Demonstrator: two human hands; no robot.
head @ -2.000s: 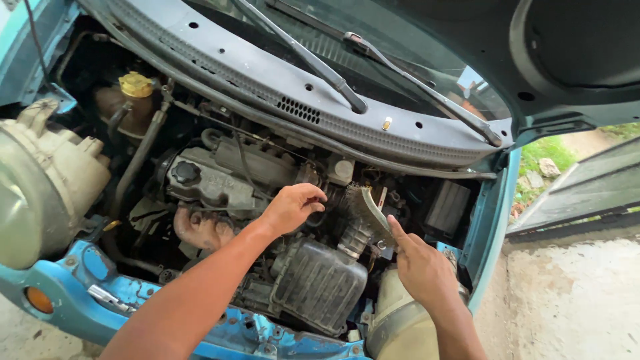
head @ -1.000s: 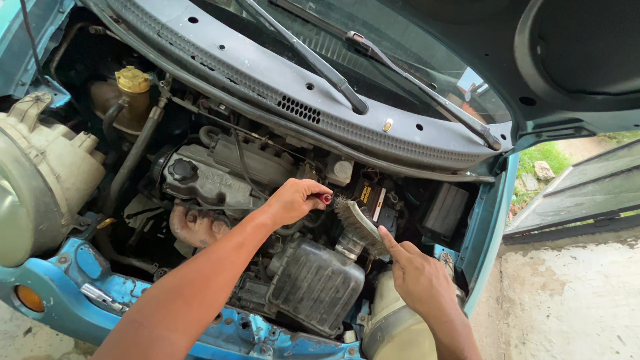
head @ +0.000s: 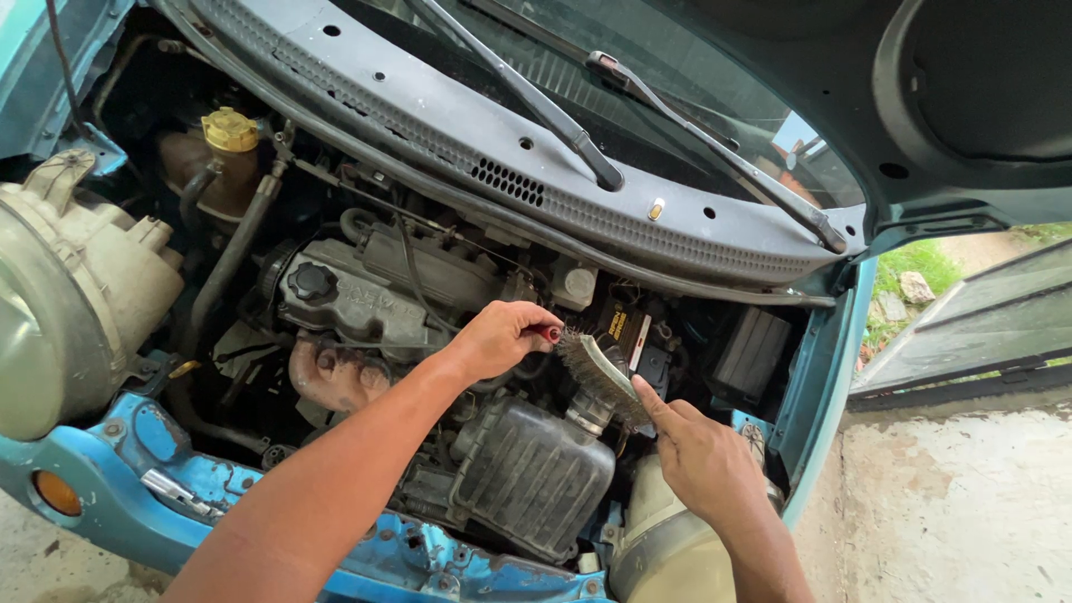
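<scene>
My left hand (head: 505, 337) pinches a small red part (head: 549, 333), whose far end meets the bristles; its exact kind cannot be told. In my right hand (head: 699, 448) is a wire brush (head: 605, 374), gripped by its handle end with the index finger laid along its back. The bristles face toward the red part. Both hands are above the engine bay of a blue car, over the black air filter box (head: 536, 473) and its intake hose. The engine valve cover (head: 352, 293) with its black oil cap lies left of my left hand.
Loose headlight units stand at the left (head: 79, 285) and lower right (head: 674, 544). A metal tool, perhaps a socket handle (head: 180, 494), rests on the blue front panel (head: 402, 553). Wiper arms and the raised hood (head: 988, 109) are above; a yellow-capped reservoir (head: 230, 134) sits at upper left.
The brush has turned from nearly edge-on to showing its bristles against the red part. The red part, not visible in the oldest frame, shows at my left fingertips.
</scene>
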